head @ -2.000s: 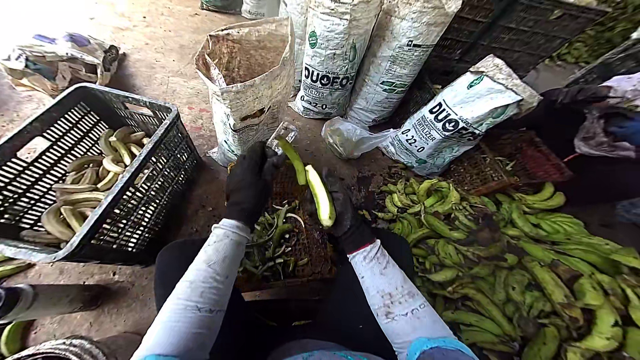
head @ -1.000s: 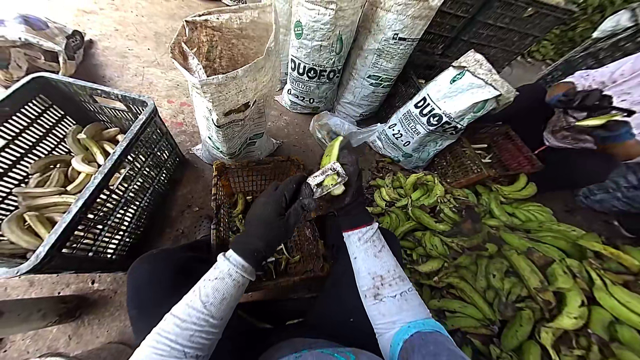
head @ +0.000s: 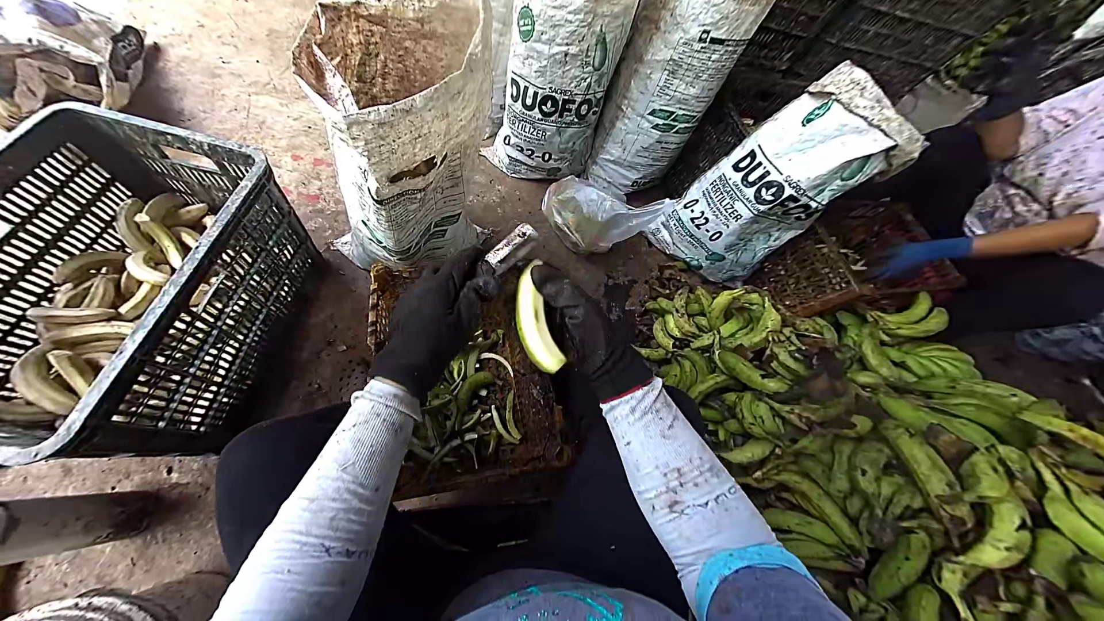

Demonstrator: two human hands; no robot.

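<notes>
My left hand point(head: 438, 315), in a black glove, grips a small peeling tool point(head: 511, 248) with a flat, whitish head. In my right hand point(head: 588, 326), also black-gloved, is a partly peeled green plantain point(head: 536, 321), its pale flesh showing on the side toward the tool. Tool and plantain are close together, with a small gap between them. Below both hands, between my knees, a brown plastic crate point(head: 539, 414) holds green peels point(head: 470, 388). Peeled plantains point(head: 95, 302) lie in the black crate point(head: 250, 181) at the left.
Unpeeled green plantains point(head: 828, 440) cover the floor at right. Ahead stand an open sack point(head: 405, 164) and fertilizer sacks point(head: 552, 86), one leaning point(head: 768, 181), with a clear plastic bag point(head: 595, 216) beside them. A co-worker's blue-gloved hand point(head: 923, 257) is over a reddish crate point(head: 862, 285).
My hands have moved apart from where they were close together a second ago, and the plantain is now lower, its peeled side showing. The co-worker's blue-gloved hand has come into view.
</notes>
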